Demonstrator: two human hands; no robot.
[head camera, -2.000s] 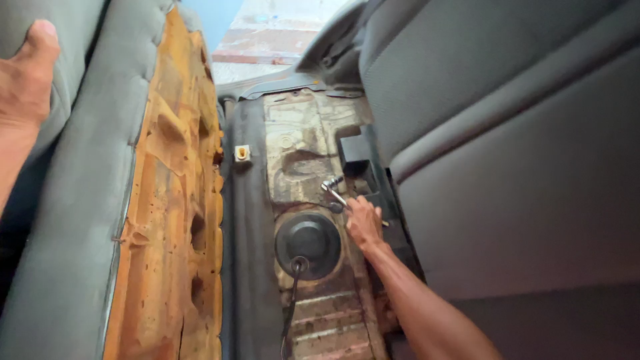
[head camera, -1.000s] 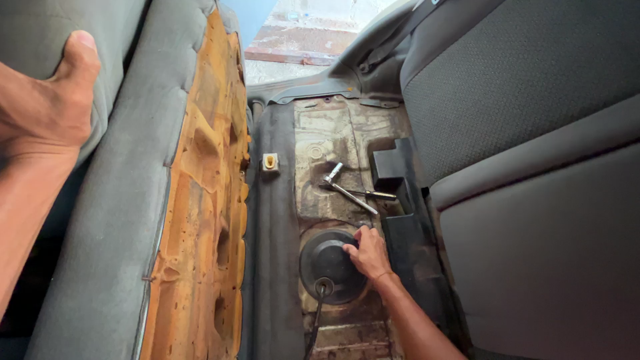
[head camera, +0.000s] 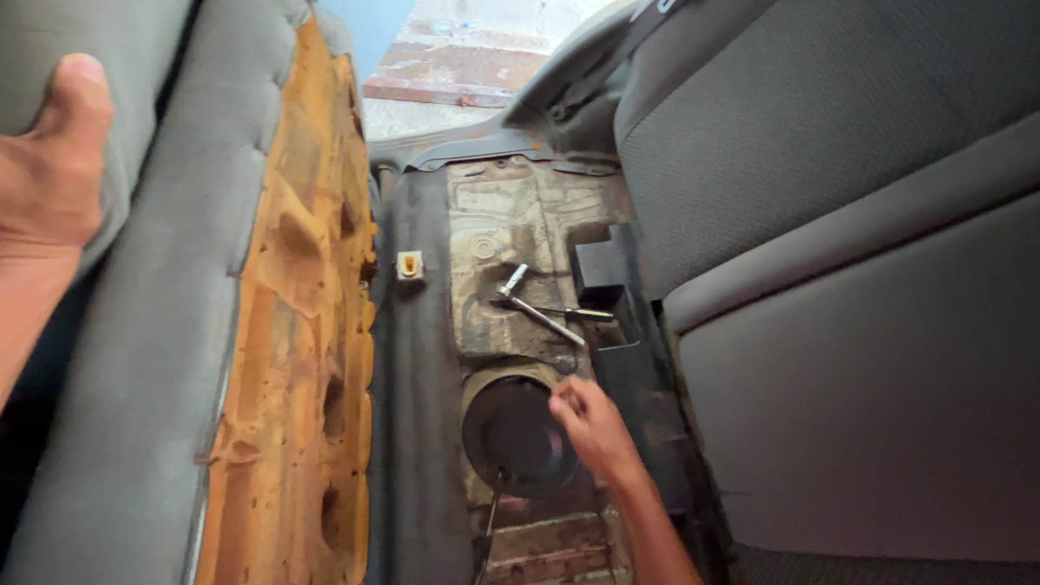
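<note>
At the left edge my left hand (head camera: 53, 162) presses against a grey seat (head camera: 122, 65), thumb raised, its other fingers out of sight. My right hand (head camera: 589, 422) is at the right rim of a round black cover (head camera: 516, 439) in the car's floor pan, fingers curled; whether they grip the rim cannot be told. A cable (head camera: 491, 520) runs down from the cover's lower part. Just above the cover, a ratchet wrench with a socket (head camera: 540, 317) lies on the bare metal, crossing a screwdriver (head camera: 589, 314).
A tipped seat cushion with exposed orange foam (head camera: 284, 390) stands left of the floor pan. A grey seat backrest (head camera: 845, 325) fills the right. A black plastic box (head camera: 601, 264) and a small white clip block (head camera: 410, 266) flank the bare metal. The door opening is at the top.
Two seconds ago my right hand was on the ratchet wrench; it has let go and moved down to the black cover. My left hand stays at the seat.
</note>
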